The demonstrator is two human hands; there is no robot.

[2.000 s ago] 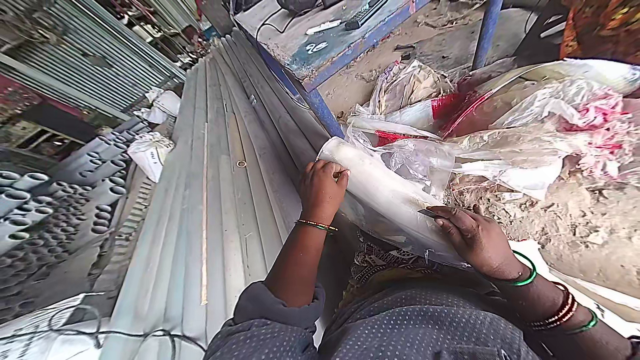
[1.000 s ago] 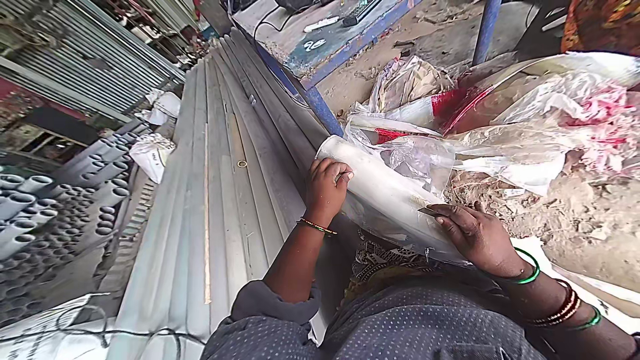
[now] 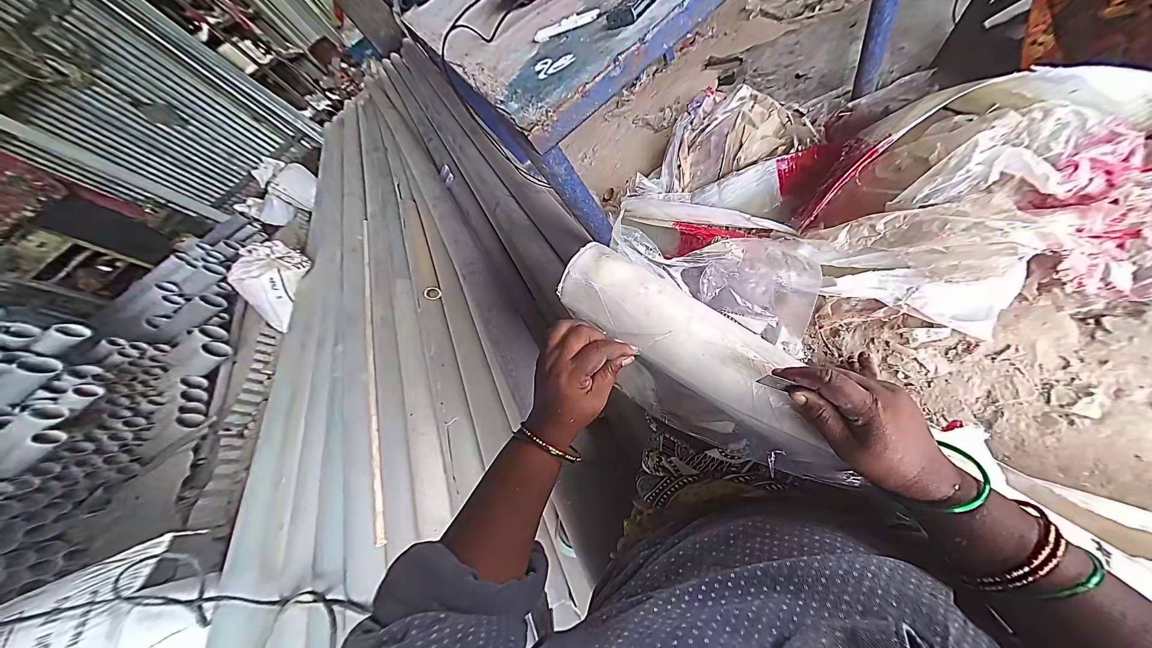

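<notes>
A white roll wrapped in clear plastic film (image 3: 684, 315) lies slantwise across my lap. My left hand (image 3: 580, 373) is at its left side with thumb and fingertips pinched together; whether film is between them is too small to tell. My right hand (image 3: 868, 423) grips a small flat blade (image 3: 776, 382) between thumb and fingers, its tip at the surface of the roll. Loose clear film (image 3: 720, 432) hangs along the near side of the roll, over patterned cloth.
Long grey pipes (image 3: 450, 360) run away to my left, with a small ring (image 3: 432, 293) on them. Short grey pipes (image 3: 54, 387) are stacked at far left. A blue-framed table (image 3: 621, 81) stands ahead. Crumpled plastic sheets (image 3: 945, 198) lie on dirt at right. A black cable (image 3: 180, 598) crosses lower left.
My left hand has drawn slightly back from the top of the roll, toward me. The right hand stays at about the same place with the blade.
</notes>
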